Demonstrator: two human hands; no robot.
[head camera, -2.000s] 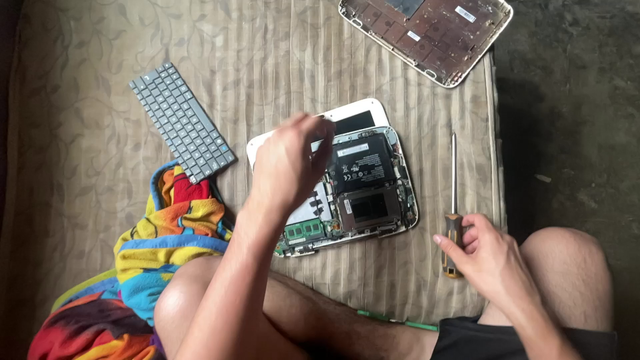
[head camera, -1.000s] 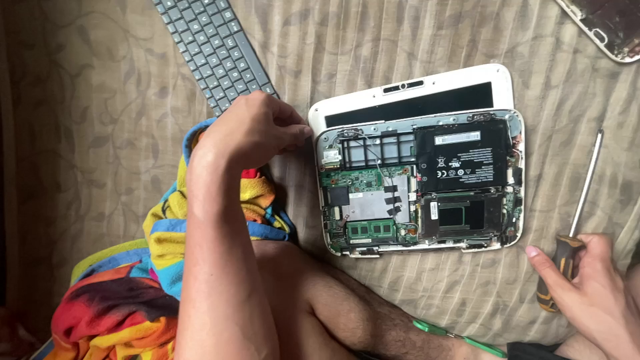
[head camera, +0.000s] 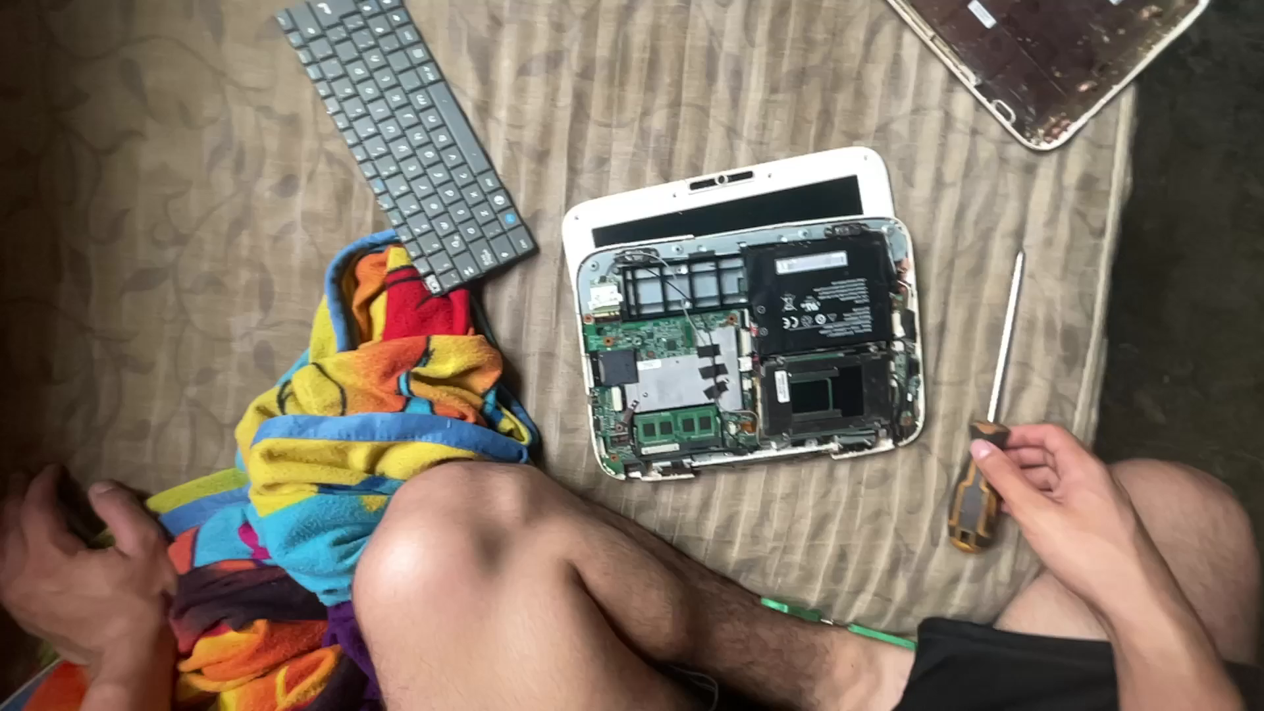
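My right hand holds a screwdriver by its brown and black handle, with the shaft pointing up and away. At the far left, my left hand rests on or just over a multicoloured towel, fingers apart, nothing visible in it. In the middle lies an opened small laptop, its green circuit board, memory module, black battery and drive exposed. Its white-framed screen shows behind the base. A detached grey keyboard lies up left, one end touching the towel.
A detached laptop cover lies inside up at the top right, near the edge of the cloth-covered surface. Dark floor shows beyond that edge. My bent knee is in front, and a thin green object lies by my lower leg.
My left hand has moved from over the laptop, past its left side, to the towel at the far left. My right hand stays by the screwdriver. The view has shifted.
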